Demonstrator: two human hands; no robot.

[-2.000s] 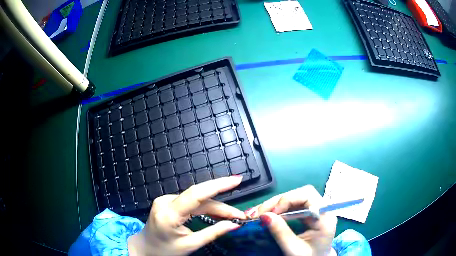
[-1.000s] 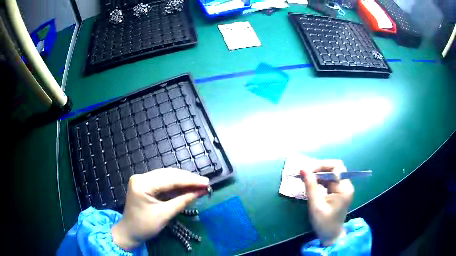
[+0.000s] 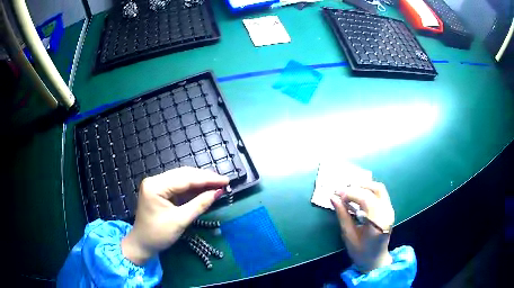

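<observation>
My left hand [image 3: 169,211] is over the near edge of the near blister tray [image 3: 163,129] and pinches a short segmented metal string [image 3: 230,194] between thumb and forefinger. More segmented strings [image 3: 202,249] lie on the mat below that hand, beside the blue mesh sheet [image 3: 255,242]. My right hand [image 3: 366,219] holds the tweezers [image 3: 374,224] over the near white pad [image 3: 331,183]. The tweezer tips are near the pad; whether they grip anything is too small to tell.
A teal sheet [image 3: 298,81] and a second white pad [image 3: 266,30] lie farther back. A far tray [image 3: 158,35] carries silvery clumps. A smaller tray [image 3: 383,48] is at the right back, near a red-and-white object [image 3: 421,17]. Pale tubes [image 3: 48,62] stand at left.
My hands have parted from working together at the tray's edge; the right moved to the white pad with the tweezers, which have since tilted. The view has shifted, showing the strings and blue mesh sheet.
</observation>
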